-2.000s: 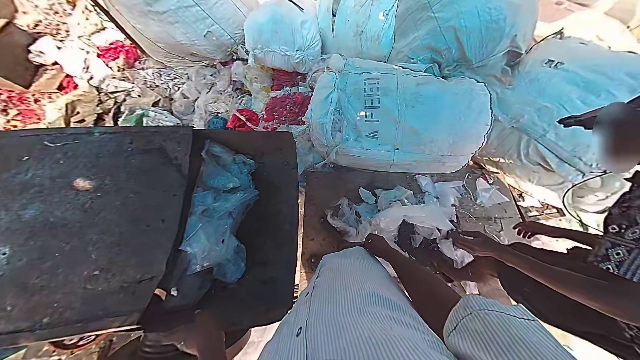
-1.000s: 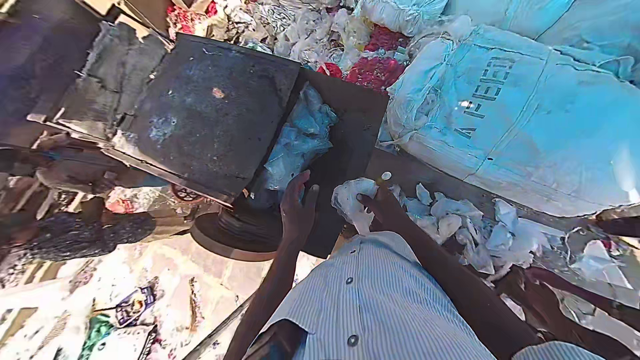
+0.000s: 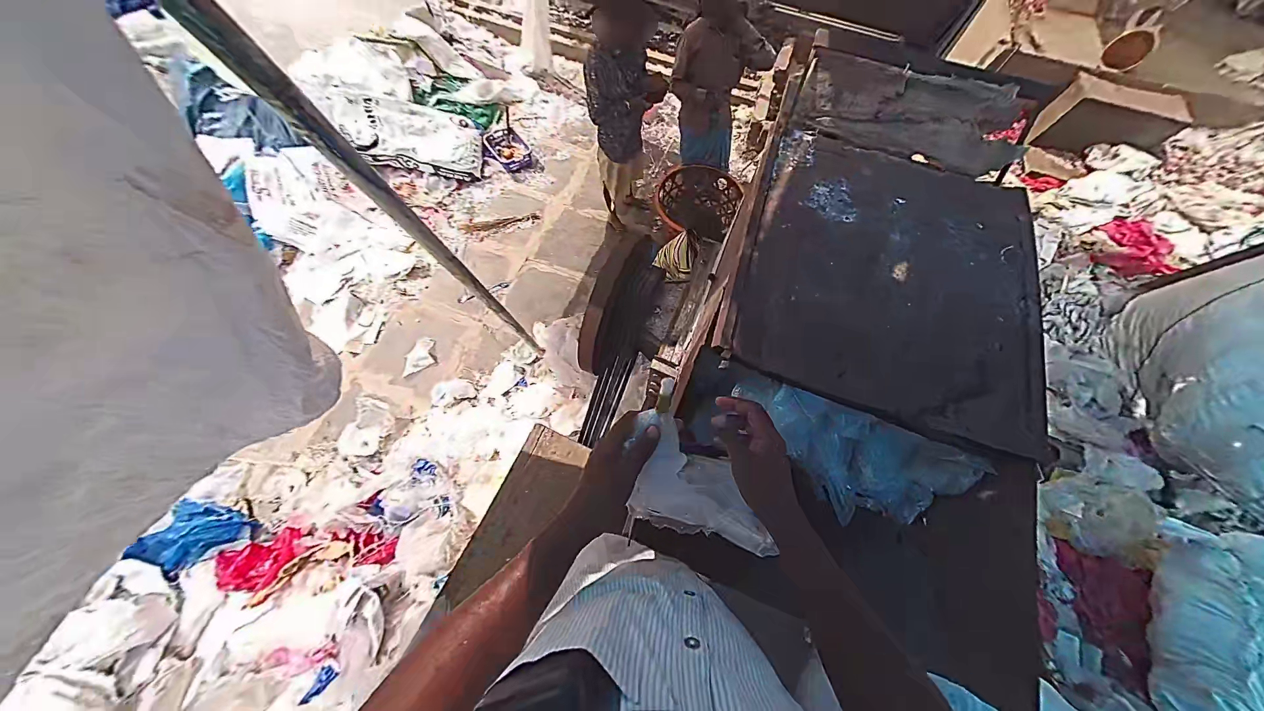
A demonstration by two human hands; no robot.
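Note:
My left hand grips the upper end of a white plastic bag, which hangs down in front of my striped shirt. A small yellowish-green bit sticks up above that hand. On the bag's right side, my right hand is raised with its fingers apart; nothing shows in it. Bluish clear plastic sheets lie just right of my right hand, partly under the edge of a dark board on a wooden frame.
A metal pole slants across the upper left, beside a large white sack. Loose plastic waste covers the ground at left. Two people stand beyond an orange basket. Stuffed sacks are at the right.
The view has swung far to the left. One second ago my right hand held a white plastic bundle and my left was spread open; now my left hand grips white plastic and my right is open.

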